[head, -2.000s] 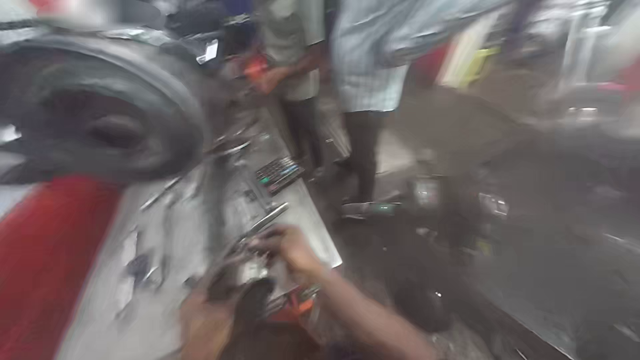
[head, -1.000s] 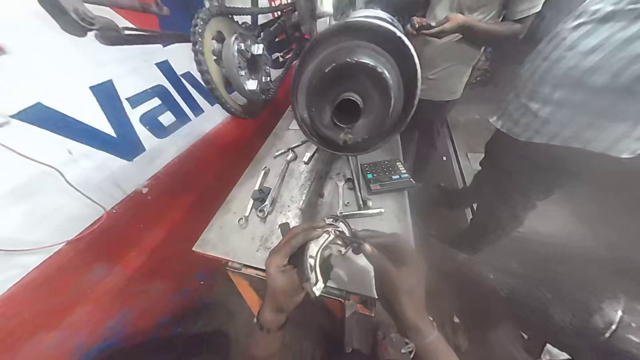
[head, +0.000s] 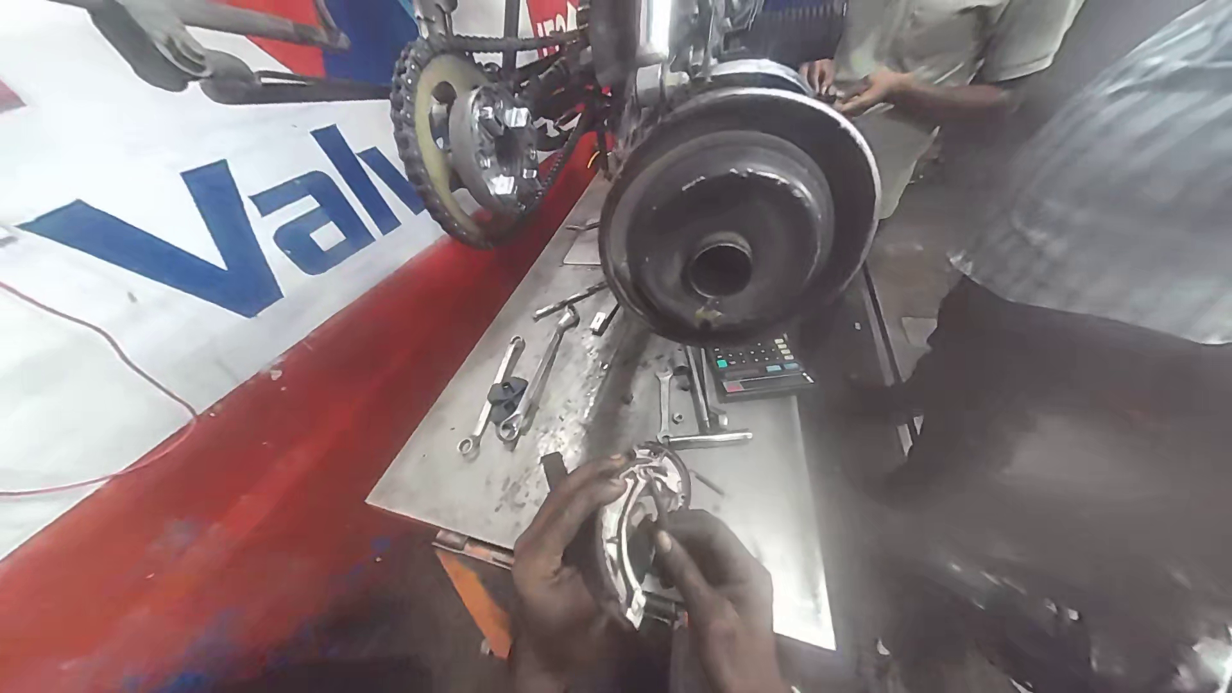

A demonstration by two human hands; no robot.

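My left hand (head: 563, 553) is closed around a curved metal brake shoe (head: 621, 539) above the near end of a metal bench (head: 770, 520). From the other side my right hand (head: 717, 587) touches the inner side of the shoe with its fingertips; whether it grips a small part there I cannot tell. Beyond both hands, combination wrenches (head: 491, 399) lie on the left of the bench top. An open-end wrench (head: 664, 399) and a metal T-shaped tool (head: 707, 439) rest nearer the middle. A round metal wheel hub or drum (head: 736, 217) stands over the far part.
A calculator (head: 760, 366) lies at the bench's right edge. At the left rear are a chain and sprocket (head: 448, 144) of a motorcycle, before a lettered wall (head: 115, 337). One person's hands (head: 871, 91) show behind the drum; another person in a striped shirt (head: 1116, 183) stands close on the right.
The head view has swung since the first frame and come nearer the bench since the second. Both hands stay together at the brake shoe, with the right fingers now at its inner side.
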